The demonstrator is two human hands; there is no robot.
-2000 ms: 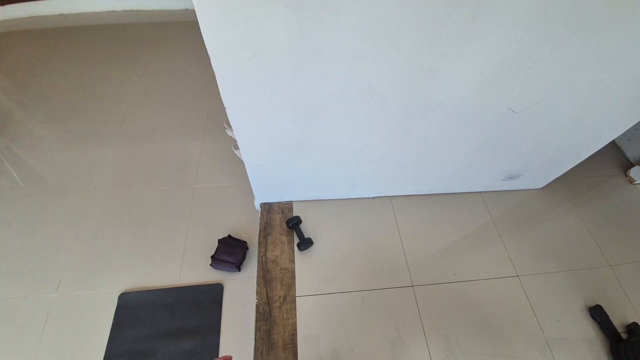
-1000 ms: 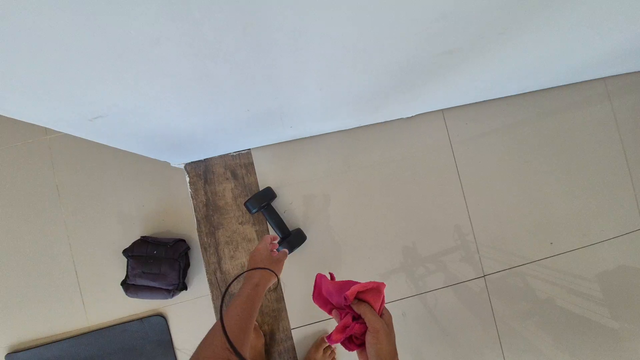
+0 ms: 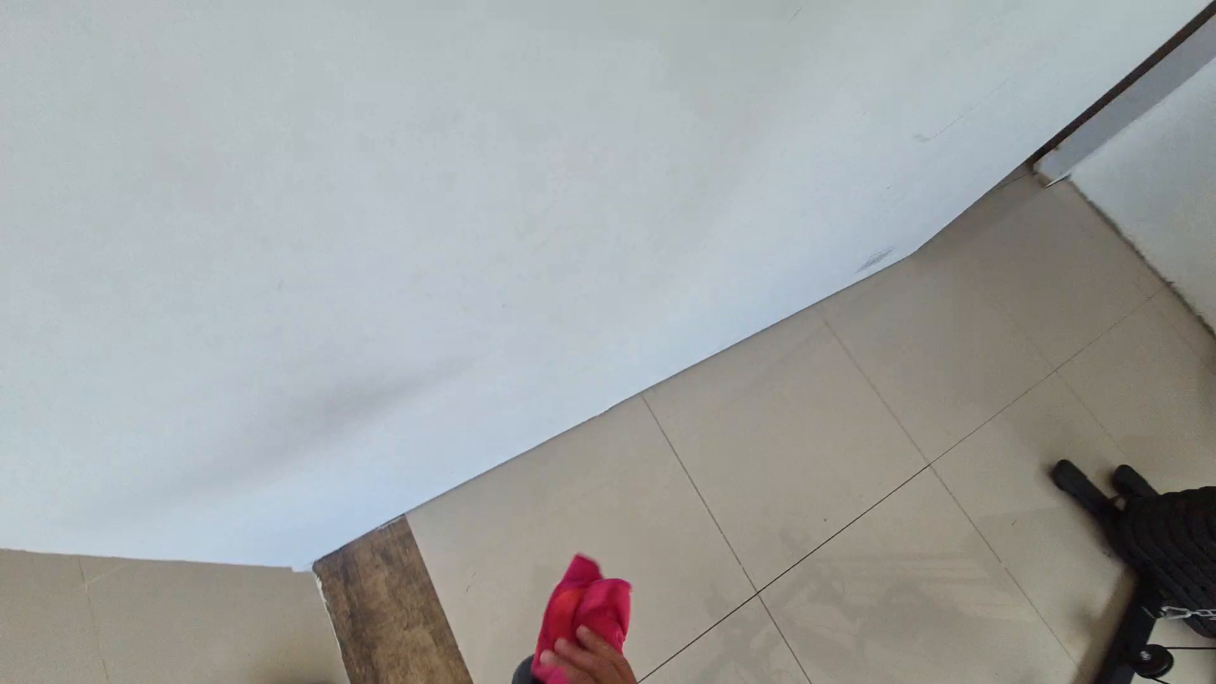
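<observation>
At the bottom edge, my right hand (image 3: 591, 657) has its fingers closed on a bunched pink-red cloth (image 3: 587, 608). A small part of a dark rounded object (image 3: 522, 671) shows just left of the cloth, cut off by the frame; it may be an end of the black dumbbell, but too little shows to be sure. Whether the cloth touches it cannot be told. My left hand is out of view.
A white wall (image 3: 532, 247) fills the upper part. Beige floor tiles (image 3: 817, 532) run along its base, with a wood-look strip (image 3: 389, 603) at its left corner. Black exercise equipment with stacked weights (image 3: 1173, 551) stands at the right edge.
The dumbbell is gone from its spot beside the wood-look strip. My left hand, at the dumbbell a second ago, has left the view. The pink cloth stays in my right hand. The view has swung right.
</observation>
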